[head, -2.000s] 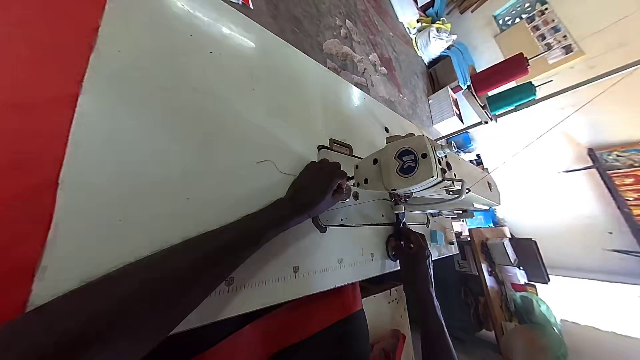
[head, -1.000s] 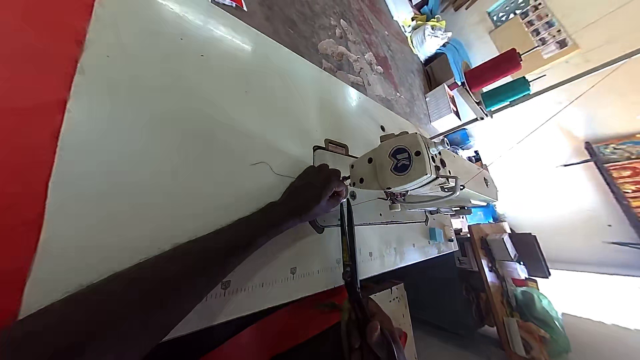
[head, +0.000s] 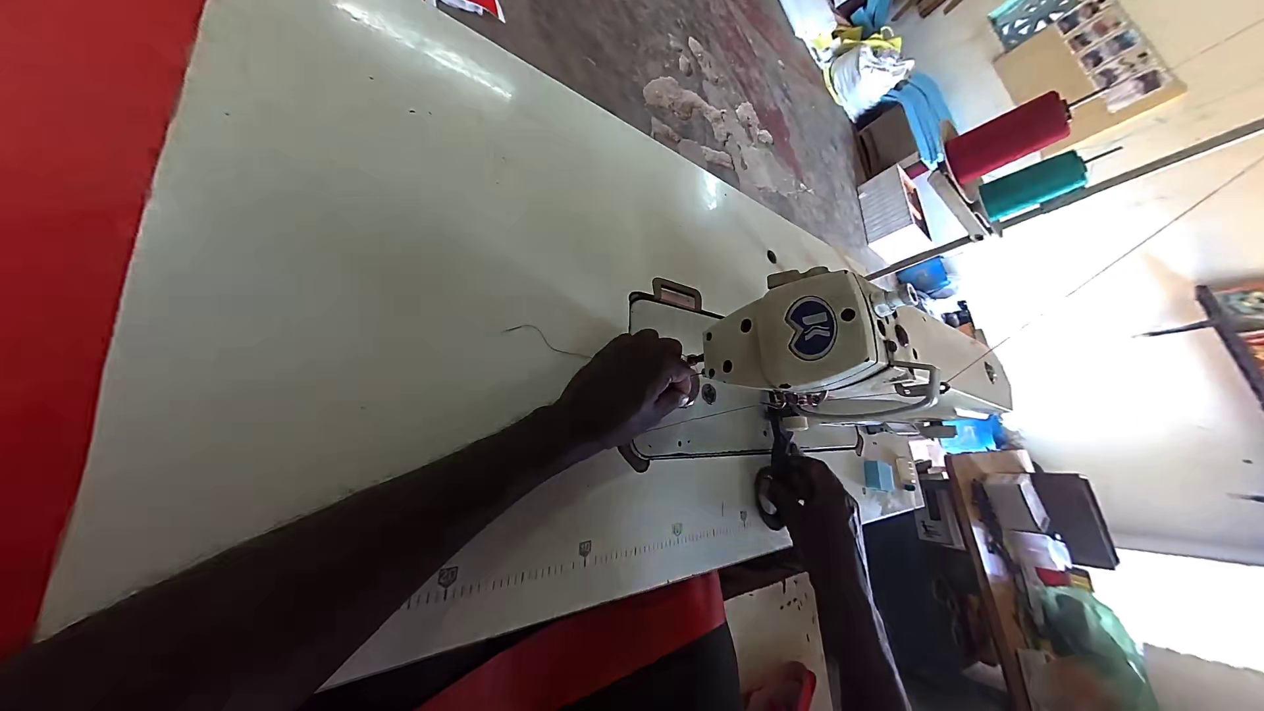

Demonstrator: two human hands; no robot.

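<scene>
My left hand (head: pixel 632 385) is closed around the end of a thin thread (head: pixel 548 341) beside the head of a white industrial sewing machine (head: pixel 820 336); the thread's loose tail lies on the pale table and a stretch runs toward the needle area. My right hand (head: pixel 810 494) grips dark-handled scissors (head: pixel 770 499), whose blades point up to the presser foot and needle area. The blade tips are partly hidden under the machine head.
The white sewing table (head: pixel 326 257) bears a printed ruler along its near edge. Red fabric (head: pixel 89 247) covers its far left. Red (head: pixel 1007 136) and green thread cones (head: pixel 1035 186) stand behind the machine. A small blue block (head: pixel 878 475) lies right of my right hand.
My right hand has brought the scissors from low near the table's edge, one second ago, back up to the needle area. My left hand has stayed beside the machine head.
</scene>
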